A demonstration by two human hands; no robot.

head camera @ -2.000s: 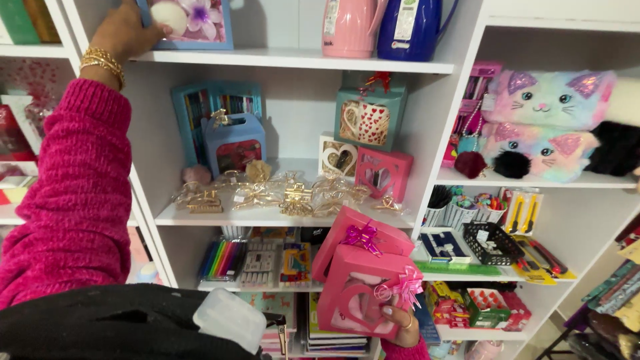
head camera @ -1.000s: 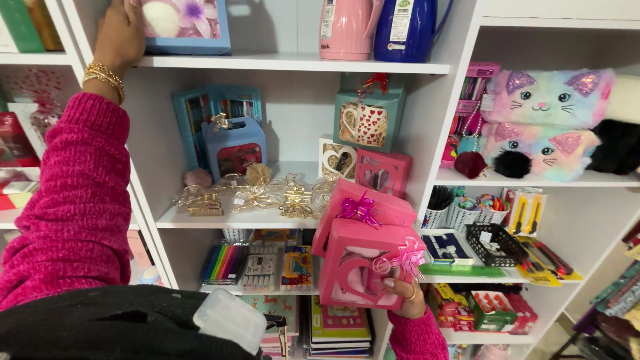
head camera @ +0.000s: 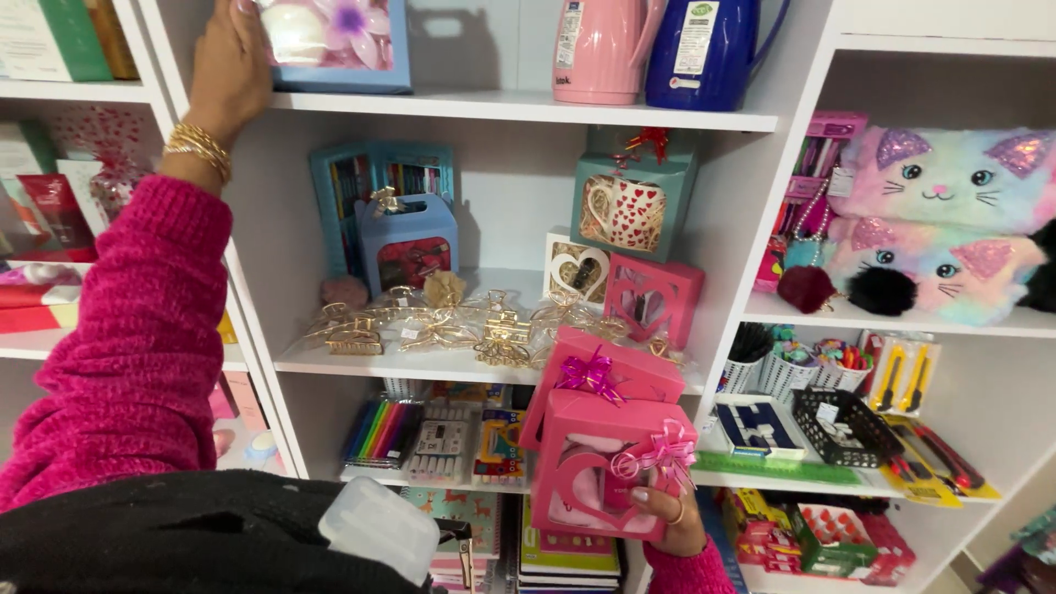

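Observation:
My left hand (head camera: 231, 74), with gold bracelets at the wrist, lies against the left side of a blue gift box (head camera: 338, 78) with a clear window on the upper shelf; whether it grips the box cannot be told. Low in the middle, my right hand (head camera: 672, 516) holds pink gift boxes: the front one (head camera: 561, 429) has a heart-shaped window and a pink ribbon bow, and another pink box (head camera: 660, 375) with a magenta bow sits behind it. The held boxes are in front of the shelf of gold metal hair claws (head camera: 503, 330).
A pink thermal jug (head camera: 602, 58) and a blue one (head camera: 701, 74) stand on the upper shelf (head camera: 528, 107). Below are a boxed heart-patterned mug (head camera: 631, 206), a blue handled box (head camera: 408, 239) and another pink box (head camera: 676, 297). Plush cat pouches (head camera: 940, 177) lie at right.
My left hand has moved from the top of the blue gift box down to its left side. My right hand still holds the pink boxes.

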